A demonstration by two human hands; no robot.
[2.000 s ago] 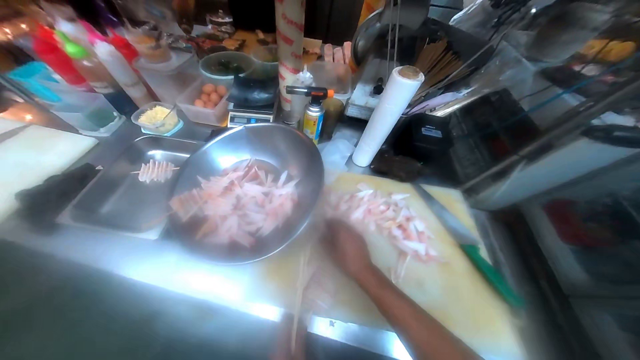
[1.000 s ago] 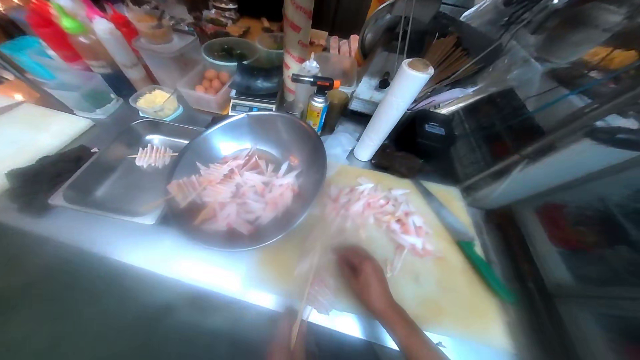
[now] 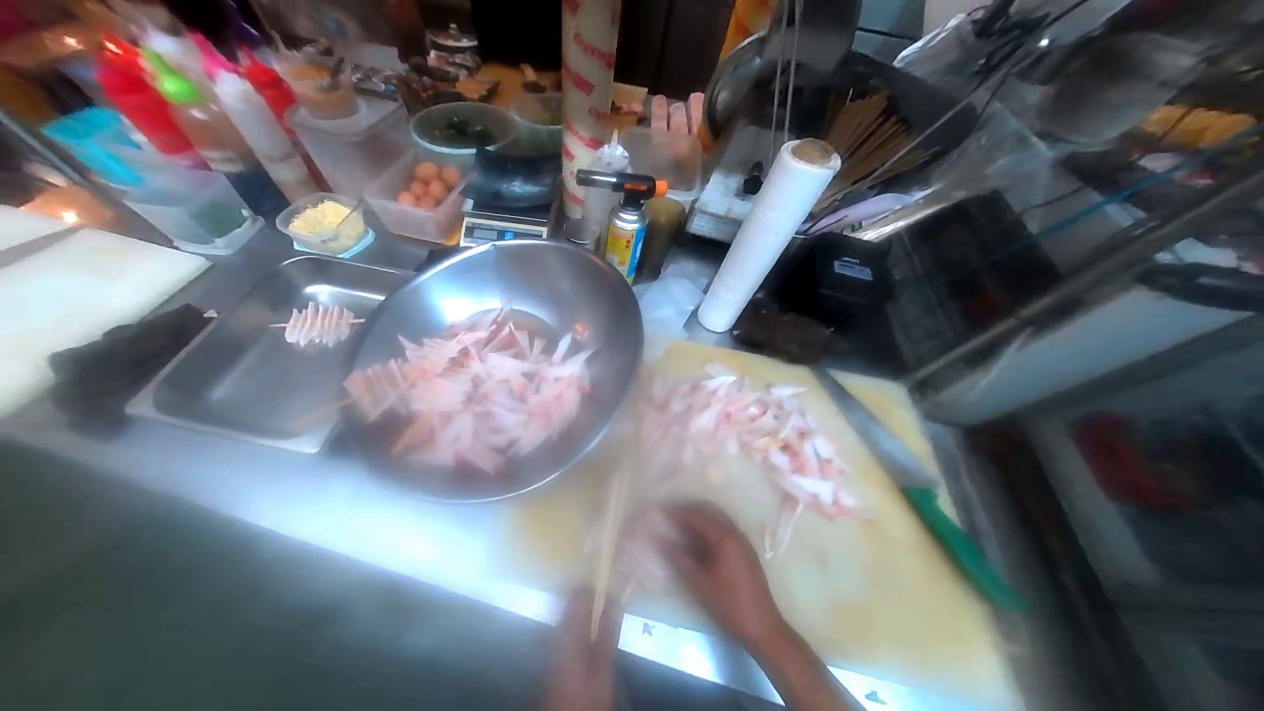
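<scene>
My left hand (image 3: 585,647), low in the view and blurred, holds a thin wooden skewer (image 3: 607,553) that points up and away over the cutting board (image 3: 869,583). Beside the skewer, my right hand (image 3: 716,563) has its fingers on a blurred pale pink strip of meat (image 3: 647,553). More cut strips (image 3: 780,434) lie on the board beyond my right hand. A steel bowl (image 3: 592,425) is heaped with similar strips (image 3: 494,395), with a threaded skewer (image 3: 380,387) at its left side. Another threaded skewer (image 3: 318,324) rests in the steel tray (image 3: 227,395).
A knife with a green handle (image 3: 958,548) lies along the board's right side. Behind the board stands a roll of plastic film (image 3: 765,237). A gas torch (image 3: 625,232), a scale (image 3: 506,229), a tub of eggs (image 3: 425,197) and sauce bottles (image 3: 262,128) line the back. A dark cloth (image 3: 123,365) lies left.
My right hand has moved down the board, away from the heap of strips and closer to my left hand. The bowl, tray and knife remain in place.
</scene>
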